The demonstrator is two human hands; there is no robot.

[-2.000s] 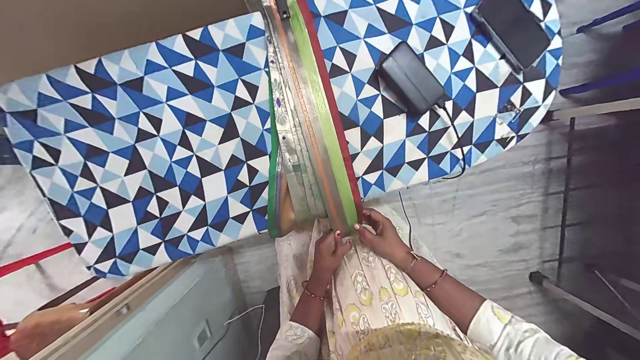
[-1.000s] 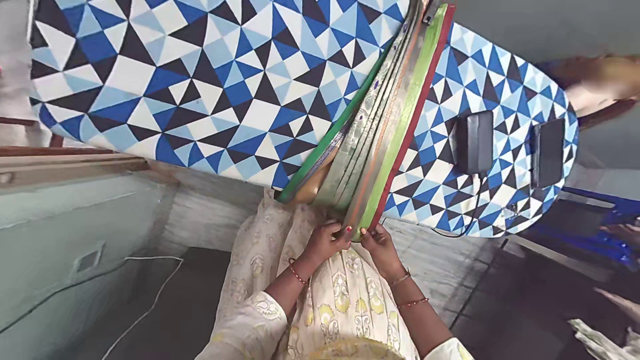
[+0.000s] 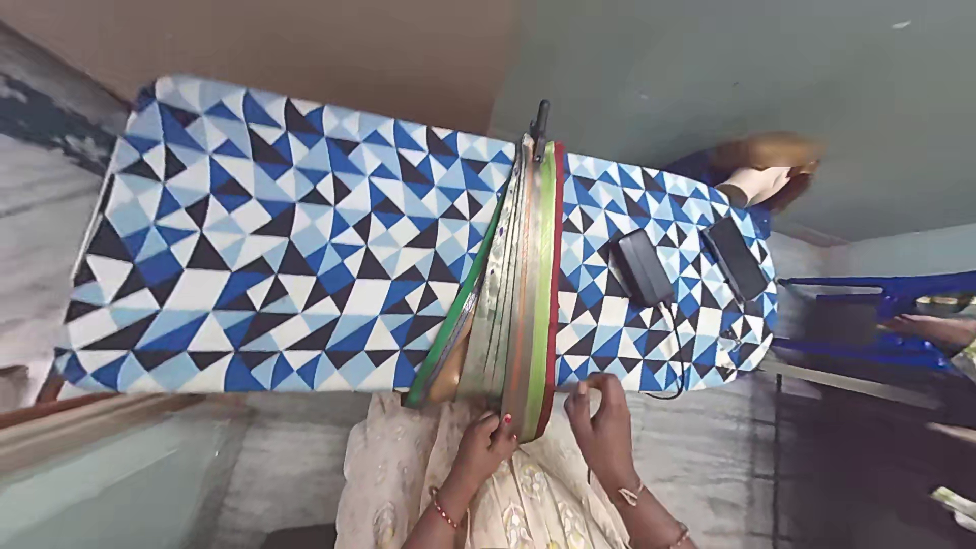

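Long pleated fabric strips (image 3: pixel 526 305), grey with orange, lime green and dark red bands, lie across an ironing board (image 3: pixel 305 252) with a blue, black and white triangle cover. A black clip (image 3: pixel 540 130) grips their far end. My left hand (image 3: pixel 484 450) pinches the near end, which hangs over the board's front edge. My right hand (image 3: pixel 604 423) is raised right of the strips, thumb and index finger curled close together; whether it holds anything fine is unclear. A green-edged layer (image 3: pixel 454 328) fans out to the left.
A black power adapter (image 3: pixel 643 267) with a cable and a dark phone-like device (image 3: pixel 736 259) lie on the board's right part. Behind its right end is a blurred person (image 3: pixel 762 179). Another person's hand (image 3: pixel 930 328) shows at the right, near a blue frame (image 3: pixel 900 290).
My right hand has come off the near end of the strips and moved right. My left hand stays at that end. The view has shifted and shows more of the board.
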